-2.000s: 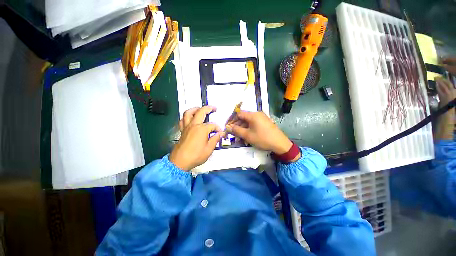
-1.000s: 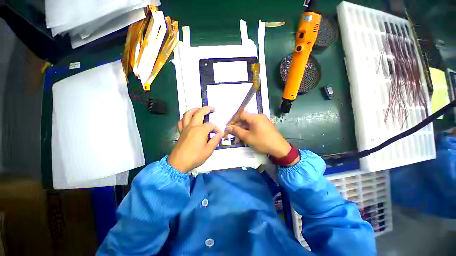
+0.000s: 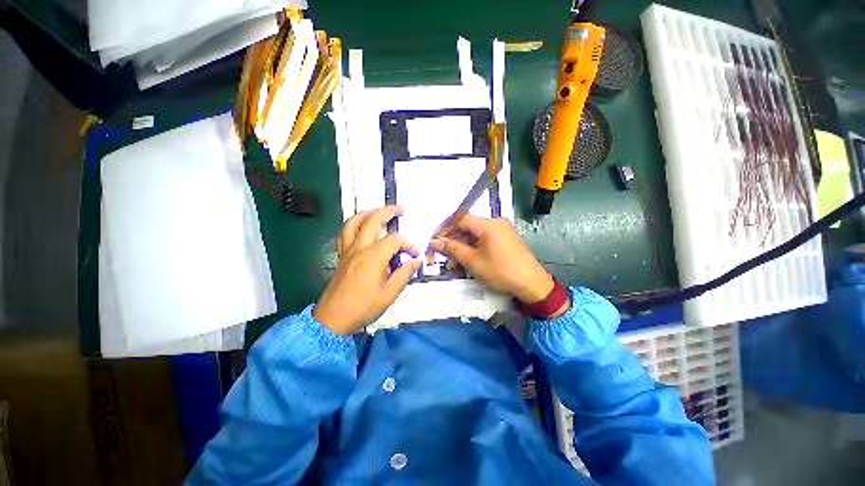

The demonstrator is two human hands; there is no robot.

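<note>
A black device frame (image 3: 389, 150) with a small and a large pale window lies on the white fixture (image 3: 368, 99). A long amber flex cable (image 3: 469, 196) runs from the frame's upper right side down to its lower end. My right hand (image 3: 493, 256) pinches the cable's lower end between thumb and index finger. My left hand (image 3: 365, 268) rests over the frame's lower left side, its fingertips close to the right ones, with no object visible in it. The fingers partly hide the spot where the cable end meets the frame.
An orange electric screwdriver (image 3: 567, 104) lies over round dark trays (image 3: 594, 144), with a small black block (image 3: 623, 175) beside them. White slotted tray (image 3: 697, 190) is at right, a compartment tray (image 3: 730, 365) below. Flex cable bundle (image 3: 318, 90) and white sheets (image 3: 175, 237) are at left.
The cable's upper part has swung right, from inside the frame to over its right edge. The screwdriver has shifted slightly. Both hands stay nearly in place. The other person's hands at right have left the view.
</note>
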